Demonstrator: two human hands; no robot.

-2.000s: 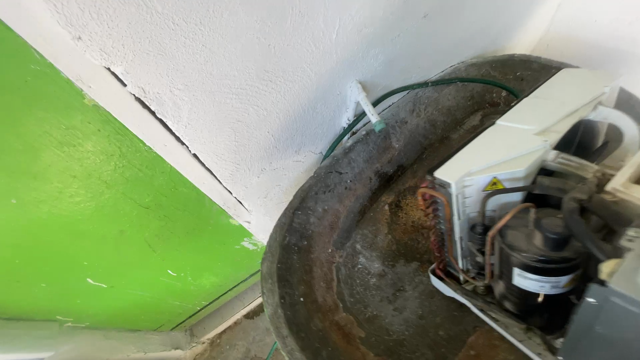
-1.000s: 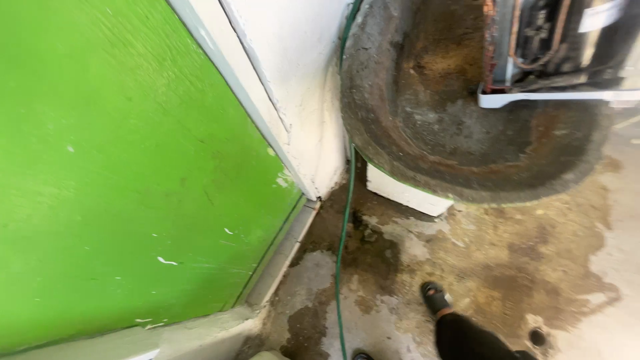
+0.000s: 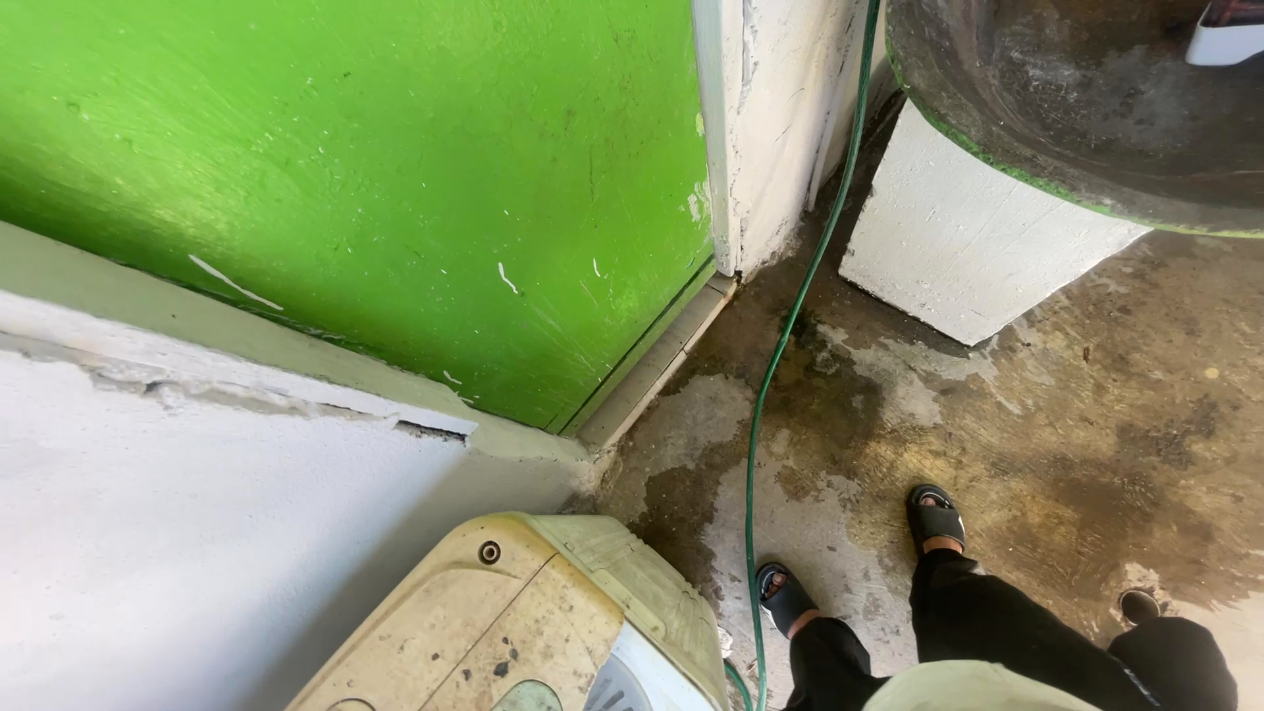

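Note:
Neither my left hand nor my right hand shows in the head view. At the bottom right are my own legs in black trousers (image 3: 1017, 612), with black slide sandals (image 3: 936, 520) on the wet concrete floor. A thin green hose (image 3: 765, 385) runs down the floor beside my feet and passes over the edge of one sandal. At the bottom centre stands a yellowed, stained plastic machine housing (image 3: 484, 622). The round concrete basin (image 3: 1066, 148) fills the top right, with a white plastic edge of an appliance (image 3: 1224, 41) inside it.
A green door (image 3: 395, 197) with a tiled sill (image 3: 657, 365) stands at the left, framed by white walls (image 3: 148, 513). The basin rests on a white block support (image 3: 978, 237). A round hole or pipe opening (image 3: 1139, 605) lies in the floor near my legs.
The view has swung down and left, away from the basin and the opened appliance with its black compressor. The yellowed housing and more of my legs have come into view.

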